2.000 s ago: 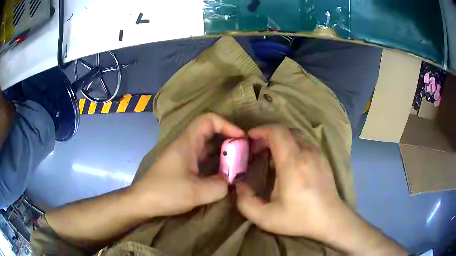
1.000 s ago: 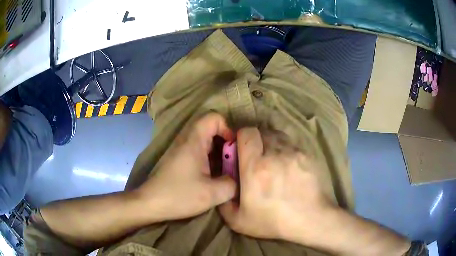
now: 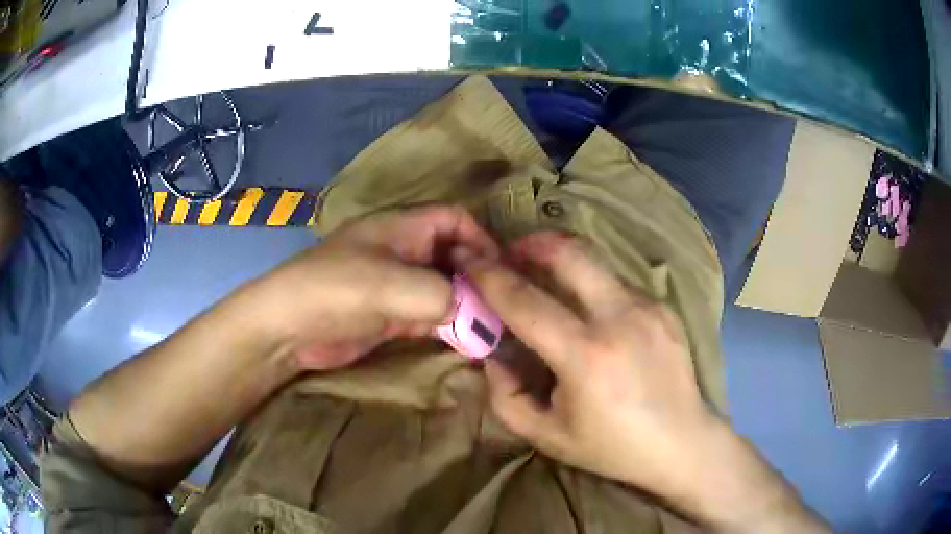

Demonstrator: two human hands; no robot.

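The pink watch housing [image 3: 472, 319] is held over the lap, tilted, with a dark rectangular slot on the side facing up. My left hand [image 3: 365, 287] grips it from the left, fingers over its upper left part. My right hand [image 3: 605, 365] holds it from the right, with fingers at its top edge and the thumb near its lower end. The fingers hide much of the housing.
A white sheet [image 3: 365, 42] with short black strips [image 3: 316, 25] lies on the green mat bench [image 3: 834, 89]. An open cardboard box [image 3: 886, 365] with pink and black pieces is at right. Another person's sleeve [image 3: 47, 276] is at left, near a stool with a metal ring.
The housing has been turned, so the dark slot now shows instead of the small round hole. My left hand has shifted over its upper left, and my right fingers have opened out from it.
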